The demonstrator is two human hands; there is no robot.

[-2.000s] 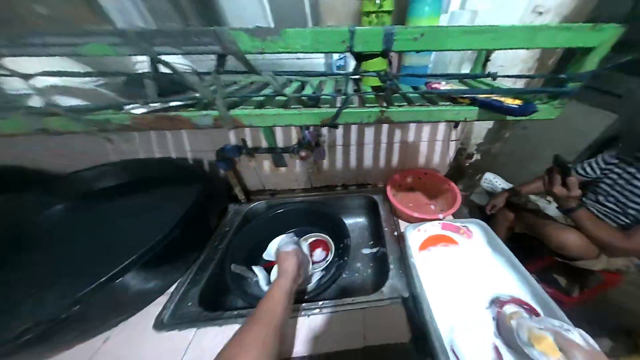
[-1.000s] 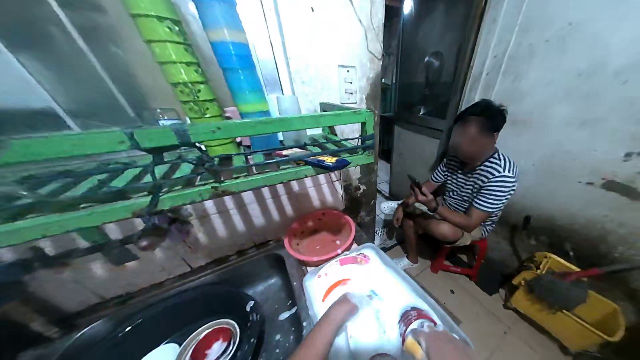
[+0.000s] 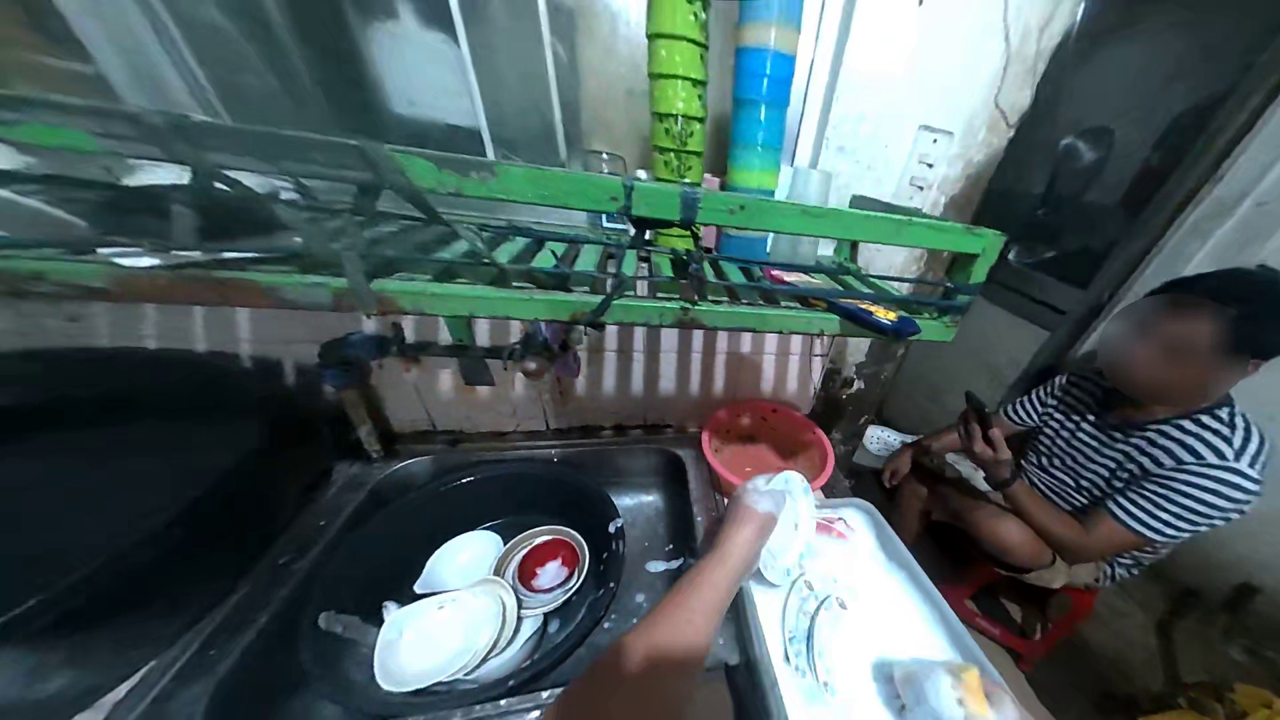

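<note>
My left hand (image 3: 757, 505), wet with suds, grips a white patterned plate (image 3: 792, 530) upright over the left rim of the white tray (image 3: 905, 570). More patterned plates (image 3: 805, 625) lie in the tray below it. At the bottom edge my right hand (image 3: 935, 688), blurred and sudsy, has what looks like a yellow sponge (image 3: 972, 690) in its grip. Left of my forearm, a black basin (image 3: 590, 640) in the steel sink holds white dishes (image 3: 430, 640), stacked bowls and a red bowl (image 3: 549, 565).
A red plastic basin (image 3: 768, 445) is behind the tray. The green rack (image 3: 560, 300) runs above the sink, with stacked green (image 3: 678, 100) and blue containers (image 3: 762, 110). A large black round vessel (image 3: 140, 480) is at left. A person (image 3: 1130, 450) holding a phone sits at right.
My left hand was down in the sink's black basin two seconds ago, then over the tray; it now holds a plate at the tray's left side. The view swung right and partly back.
</note>
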